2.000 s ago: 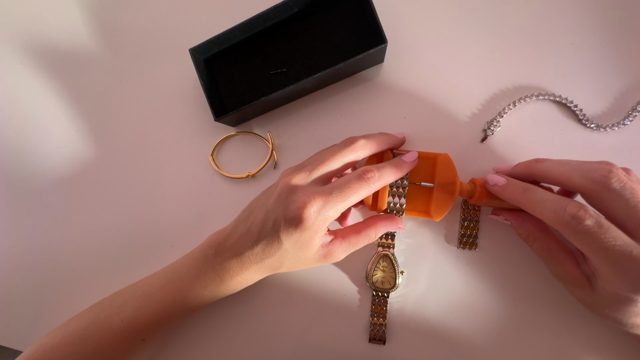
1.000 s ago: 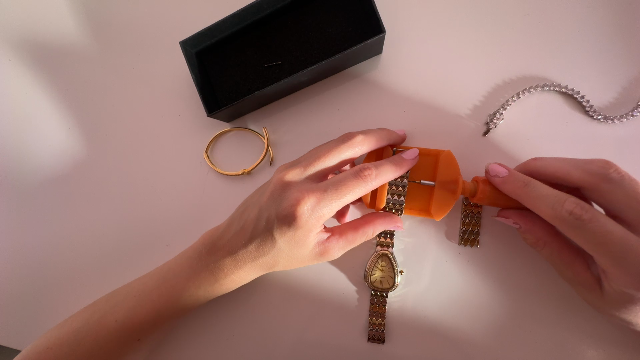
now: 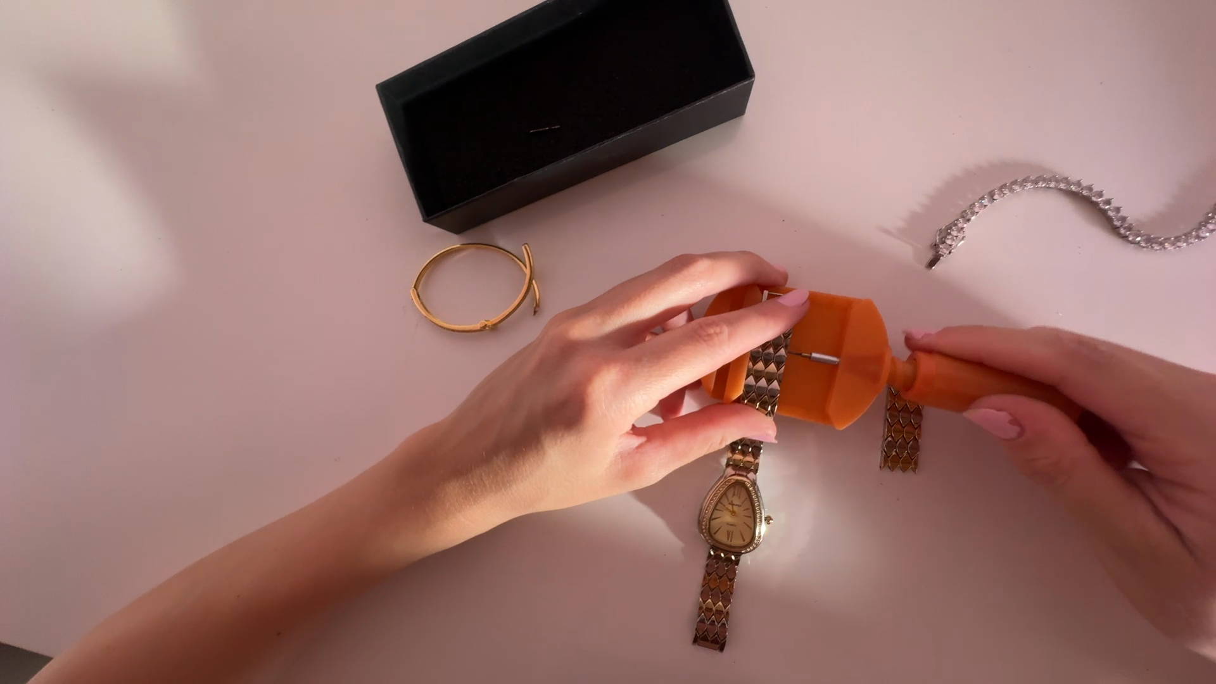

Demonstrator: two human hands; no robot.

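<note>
An orange plastic watch link remover [image 3: 860, 356] lies under my left hand [image 3: 608, 389], whose fingers press its left end and the metal watch bracelet [image 3: 768, 370] seated in it. The tool's thin metal pin points left, its tip close to the bracelet; whether it enters a link I cannot tell. From the bracelet hangs a watch with a drop-shaped, stone-set case [image 3: 732, 514], toward the near side. My right hand [image 3: 1092, 418] grips the tool's orange screw handle [image 3: 978, 382] between thumb and fingers. A separate-looking piece of bracelet [image 3: 901, 432] lies below the handle's neck.
A black open box [image 3: 589, 166] stands at the back with a small thin pin [image 3: 544, 128] in it. The gold bangle [image 3: 472, 327] lies at its near left corner. At the right is a silver bracelet with clear stones [image 3: 1083, 188]. All rest on a pale tabletop.
The right hand's index finger and thumb have shifted on the handle, and its thumb now shows beside the handle. My left hand, the tool and the watch have hardly moved.
</note>
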